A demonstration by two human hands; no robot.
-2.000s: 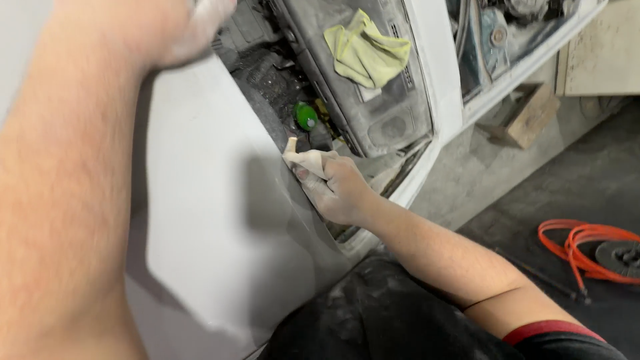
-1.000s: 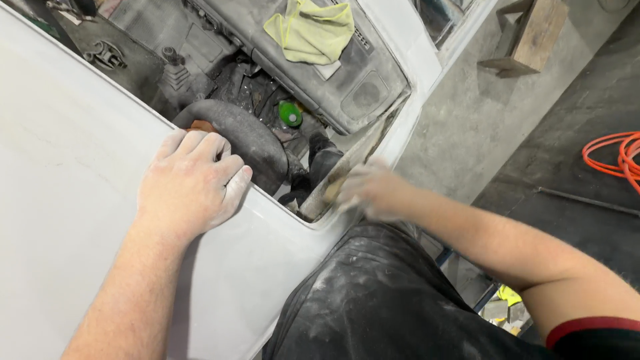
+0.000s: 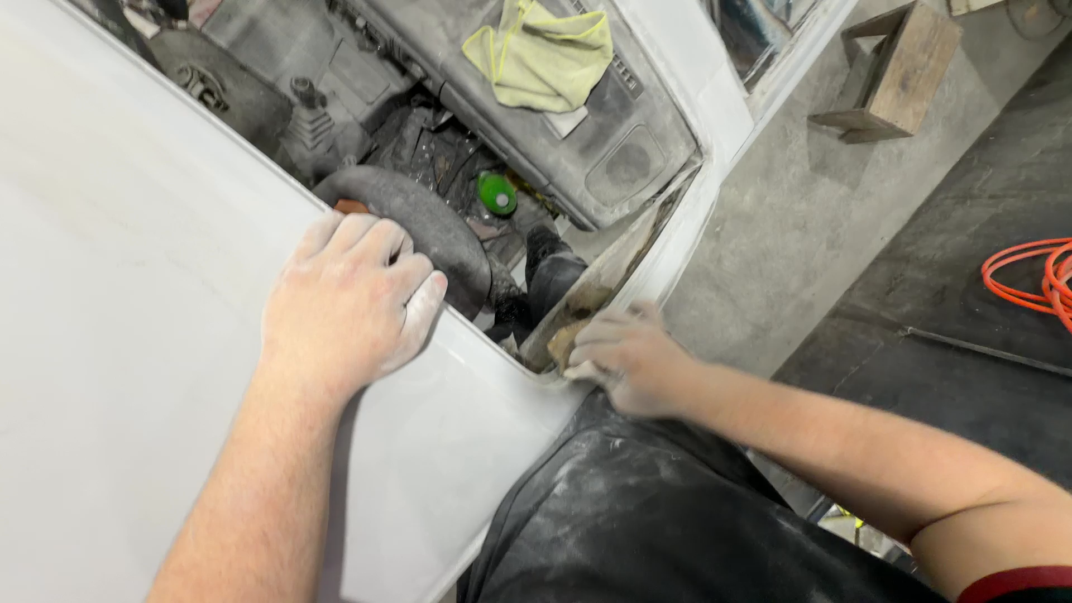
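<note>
My left hand [image 3: 347,289], dusted with white powder, rests on the edge of a white vehicle roof panel [image 3: 151,251], its fingers curled over the rim of the windshield opening. At the lower corner of that opening, my right hand [image 3: 624,360] presses a pale, folded piece, perhaps sandpaper, against the white window frame [image 3: 678,226]. That hand is blurred, and the piece is mostly hidden by its fingers. A tan patch [image 3: 565,342] shows on the frame beside its fingertips.
Through the opening show a dusty dashboard [image 3: 502,109] with a yellow-green cloth [image 3: 548,59] on it, a dark seat or headrest [image 3: 419,226], a gear lever [image 3: 308,100] and a green bottle [image 3: 497,193]. A wooden stool [image 3: 909,75] and an orange hose [image 3: 1022,272] are on the floor.
My left hand, raised at the upper left two seconds ago, now lies on the roof edge. My right hand has gone from the panel's long edge to the corner. The view has shifted.
</note>
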